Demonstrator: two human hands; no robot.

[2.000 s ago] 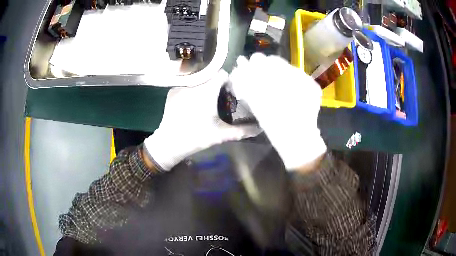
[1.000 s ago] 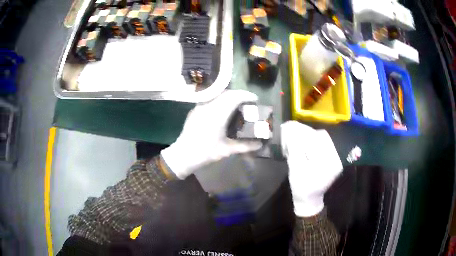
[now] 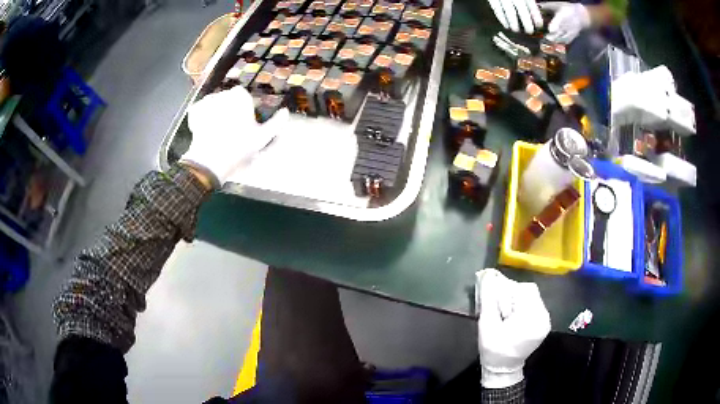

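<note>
My left hand, in a white glove, is over the tray's left side. Its fingers and thumb are around a black coil block with pale squares on top, partly hidden by the glove. The metal tray holds rows of such blocks with copper-coloured squares, and two ribbed blocks on the right of its white liner. My right hand, also in a white glove, is at the bench's front edge with fingers curled closed. I cannot see whether a small thing is in it.
Loose coil blocks stand right of the tray. A yellow bin holds a bottle and amber tape roll. Blue bins stand beside it, one with a wristwatch. Another person's gloved hands are at the back.
My left hand has carried the block from in front of me leftward over the tray. My right hand stays curled near the bench edge. The view has shifted, showing more of the tray and another person's hands.
</note>
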